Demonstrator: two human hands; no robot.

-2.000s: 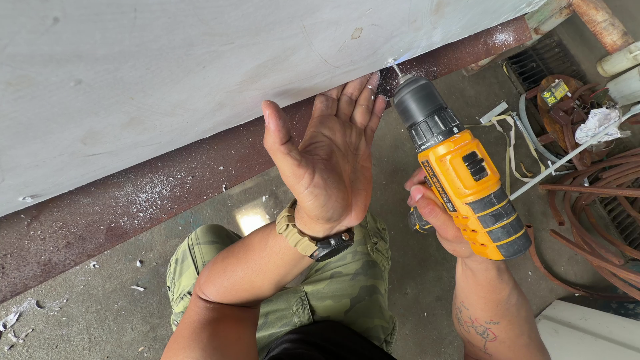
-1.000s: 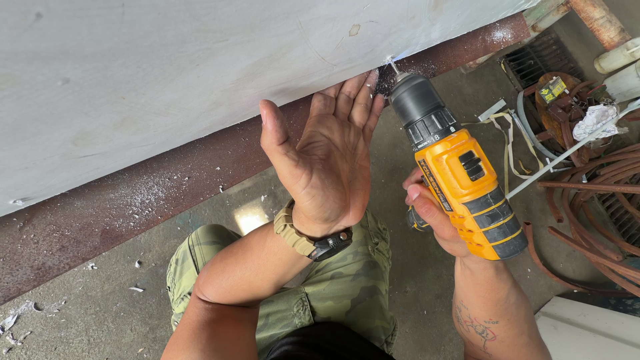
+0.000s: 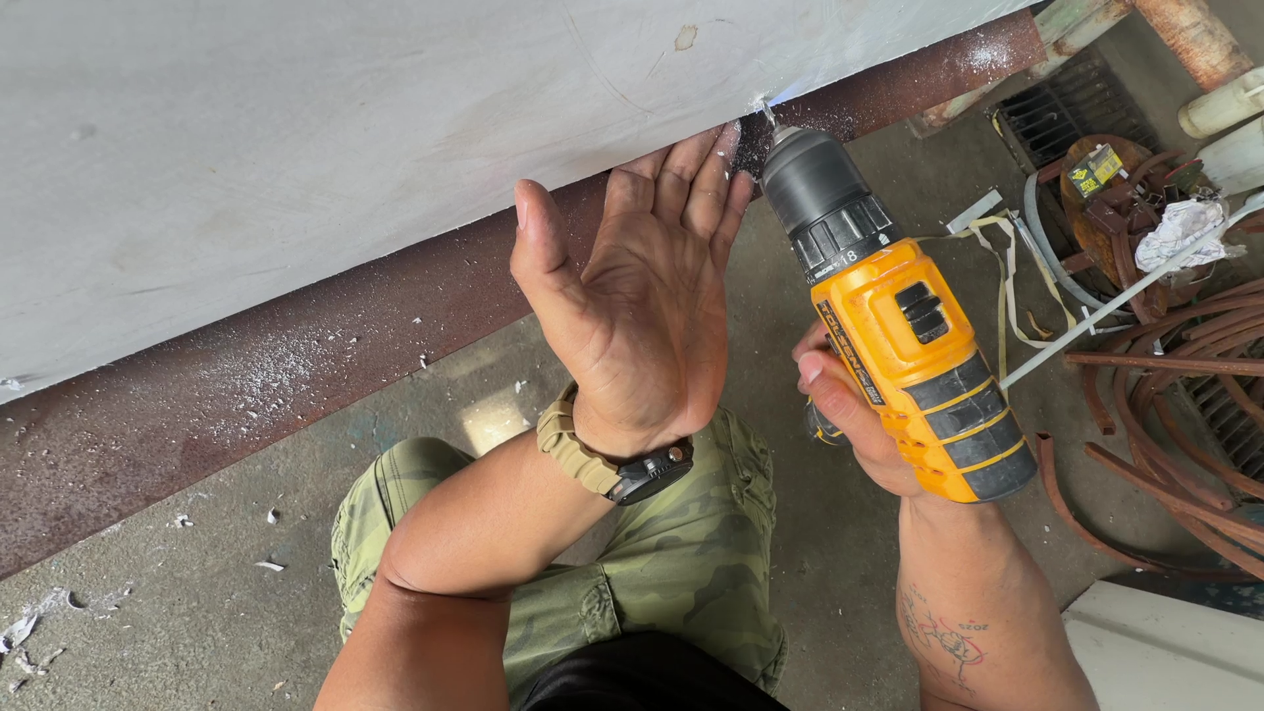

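Observation:
My right hand (image 3: 859,415) is closed around the grip of a yellow and black Tolsen cordless drill (image 3: 904,326). The drill's bit (image 3: 769,115) meets the edge of a large pale grey panel (image 3: 375,128), with white shavings at the contact point. My left hand (image 3: 657,296) is palm up with the thumb raised; its fingertips reach under the panel's edge, beside the bit, and are partly hidden there. A rusty brown metal beam (image 3: 286,365), dusted with white shavings, runs below the panel edge.
Curved rusty metal bars (image 3: 1175,405) lie on the floor at the right, near a floor grate (image 3: 1076,109) and crumpled white paper (image 3: 1180,235). Rusty pipes (image 3: 1190,39) stand at the upper right. A white ribbed surface (image 3: 1165,652) is at the lower right. Shavings litter the concrete floor (image 3: 227,592).

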